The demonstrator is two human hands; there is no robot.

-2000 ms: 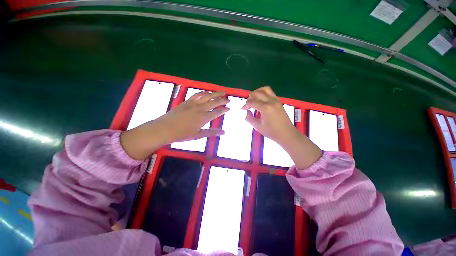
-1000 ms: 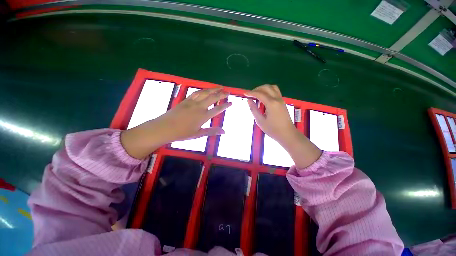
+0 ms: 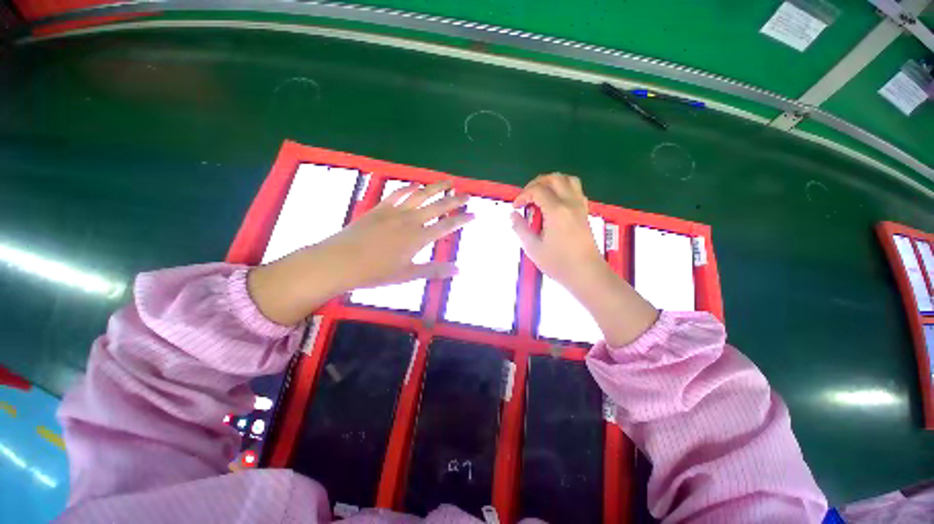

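Observation:
A red tray holds smartphones in two rows. The back row shows white screens, such as the middle phone and the far-right phone. Front-row phones are black, one with faint marks; a phone at the front left, partly under my sleeve, shows small icons. My left hand lies with spread fingers over the second back-row phone. My right hand is over the fourth, its fingers curled near the top edge of the middle phone. Neither hand is seen holding anything.
A black pen and a blue pen lie at the back of the green bench. Another red tray with lit phones is cut off at the right edge. A metal rail and green panels with paper labels stand behind.
The middle front phone went from white to black with faint marks. The front-left phone now shows icons. My right hand shifted slightly right and its fingers curled; my left hand barely moved.

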